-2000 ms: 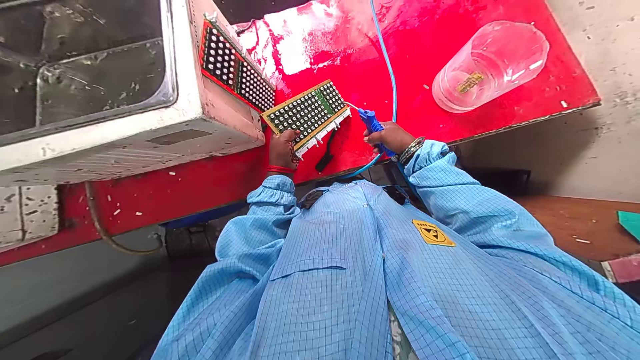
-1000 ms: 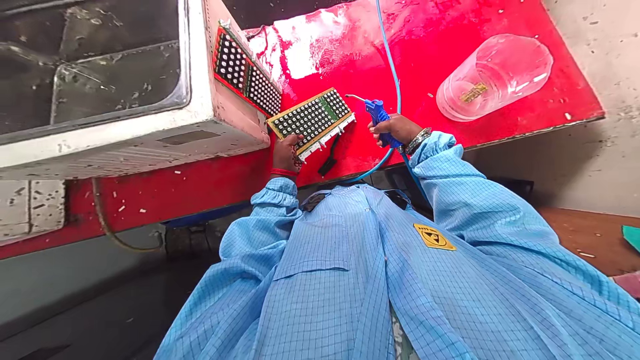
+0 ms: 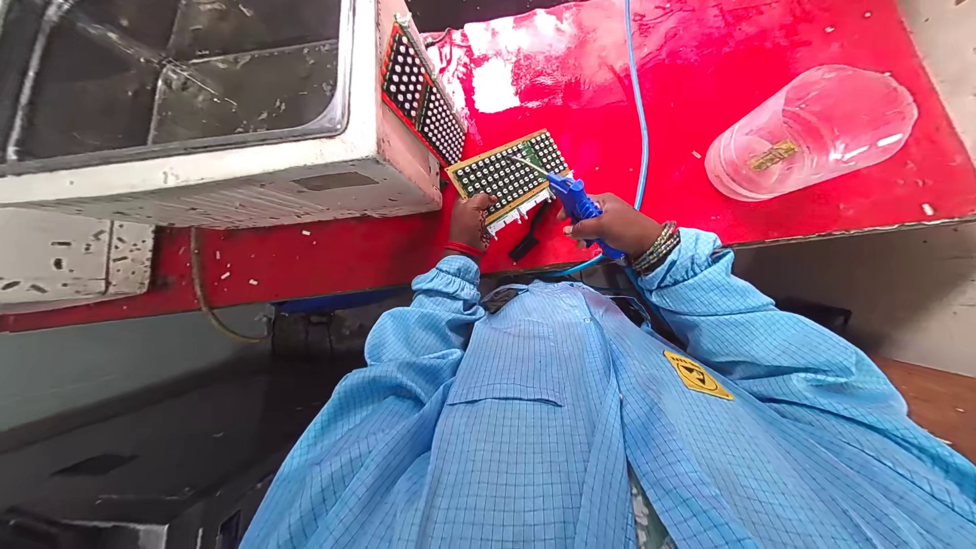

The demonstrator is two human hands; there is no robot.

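Note:
My left hand [image 3: 471, 221] grips the lower left corner of a circuit board [image 3: 507, 174] with rows of round silvery parts and white connectors along its near edge. In my right hand [image 3: 619, 226] is a blue air blow gun [image 3: 577, 202], its thin nozzle lying over the board's face. Whether the nozzle touches the board cannot be told. A light blue hose [image 3: 639, 99] runs across the red tabletop beside my right hand. Below the board lies a black object [image 3: 528, 240], too unclear to name.
A white machine housing [image 3: 404, 164] with a dark recessed basin stands at the left. Another board [image 3: 424, 90] leans against its side. A clear plastic container [image 3: 812, 131] lies on the red table [image 3: 709, 46] at the right. Small white scraps dot the table.
My right hand has brought the blow gun left, so its nozzle, earlier beside the board's right edge, now overlaps the board. My left hand still holds the same corner.

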